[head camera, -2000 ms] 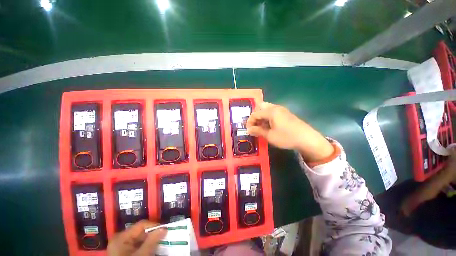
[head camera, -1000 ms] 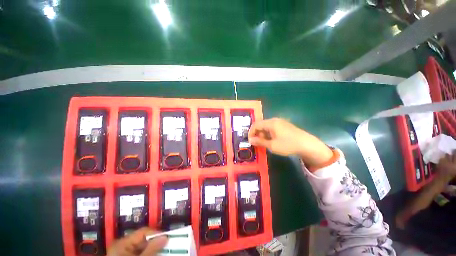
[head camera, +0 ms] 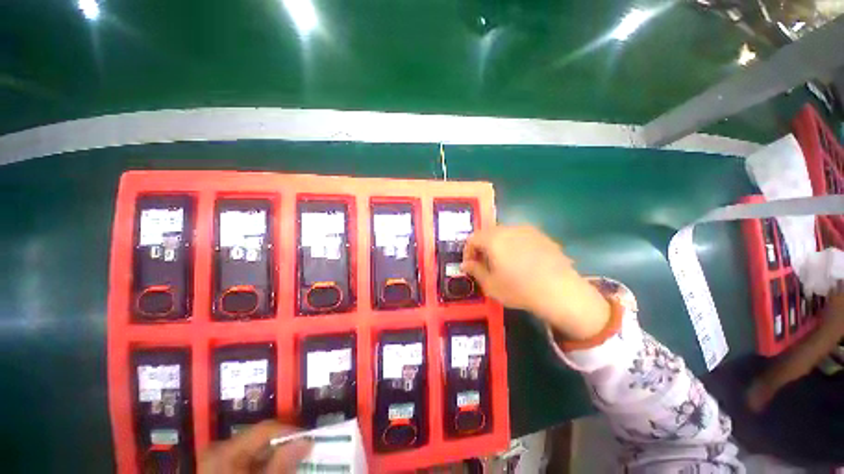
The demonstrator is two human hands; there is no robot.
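Note:
A red turnover tray (head camera: pixel 283 328) lies on the green bench, with black handsets in two rows of slots. My right hand (head camera: pixel 518 268) is at the top right handset (head camera: pixel 455 243). Its fingertips touch a small pale label (head camera: pixel 454 269) just above the reddish ring; whether they still hold it cannot be told. My left hand (head camera: pixel 252 450), partly cut off by the bottom edge, holds the label strip (head camera: pixel 335 450) over the lower middle handset (head camera: pixel 328 378). The lower-row handsets also show small pale labels near their rings, where not covered.
A pale rail (head camera: pixel 370 126) runs behind the tray. At right, a long white label ribbon (head camera: pixel 694 296) curls over the bench beside another red tray (head camera: pixel 761 278). Another person's arm (head camera: pixel 798 363) reaches in there, with white material near the hand.
My right hand stays at the top right handset, its fingers shifting slightly over the label. My left hand keeps the strip in place. The neighbour's hand has moved in with white material.

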